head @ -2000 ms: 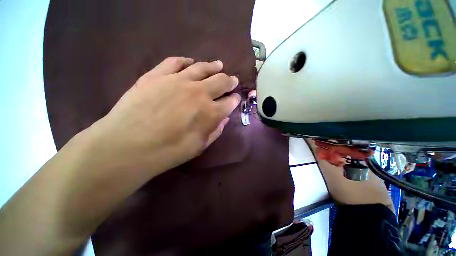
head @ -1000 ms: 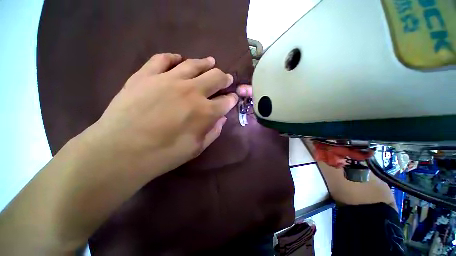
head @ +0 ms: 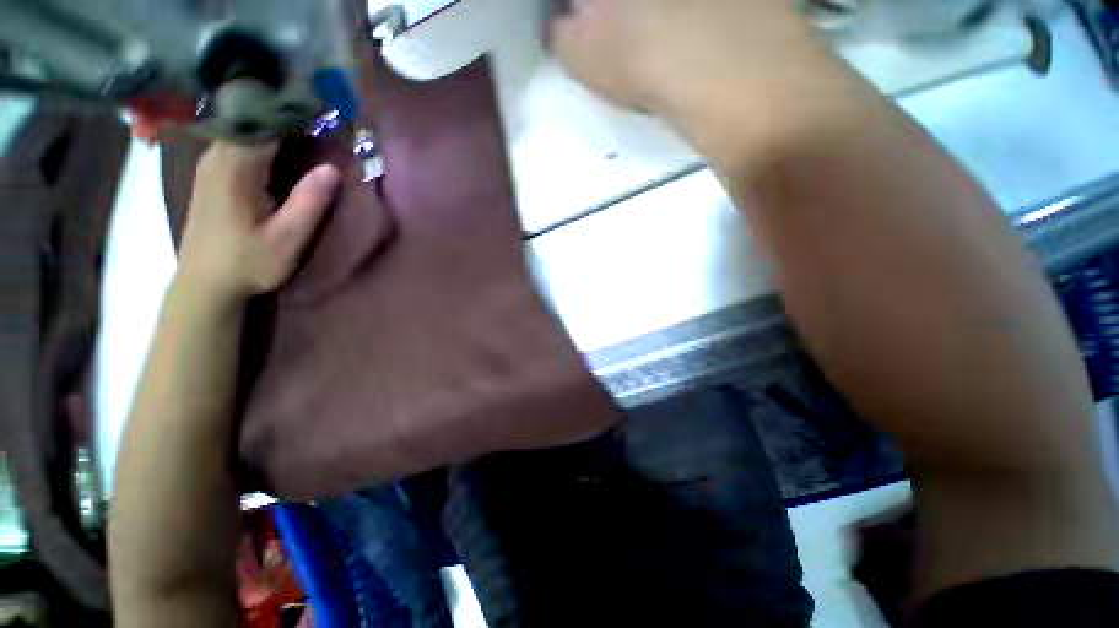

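The brown garment panel lies under the needle area and drapes over the table's front edge towards the lap. A pocket piece shows on it, its lower edge slightly raised. The shiny presser foot is at the pocket's upper right edge. My left hand rests on the panel left of the foot, thumb apart; its fingers are hidden under the machine head. My right hand is at the top edge over the white machine bed, away from the panel. It is blurred and cut off, so its grip cannot be told.
The machine head fills the upper left. A measuring tape runs along the table's front edge. Long brown cloth layers hang at far left. A blue basket edge and dark-clothed lap are below.
The view has swung to the right and down. My right hand has left the needle area and moved right across the bed. My left hand now lies left of the foot, its fingers hidden.
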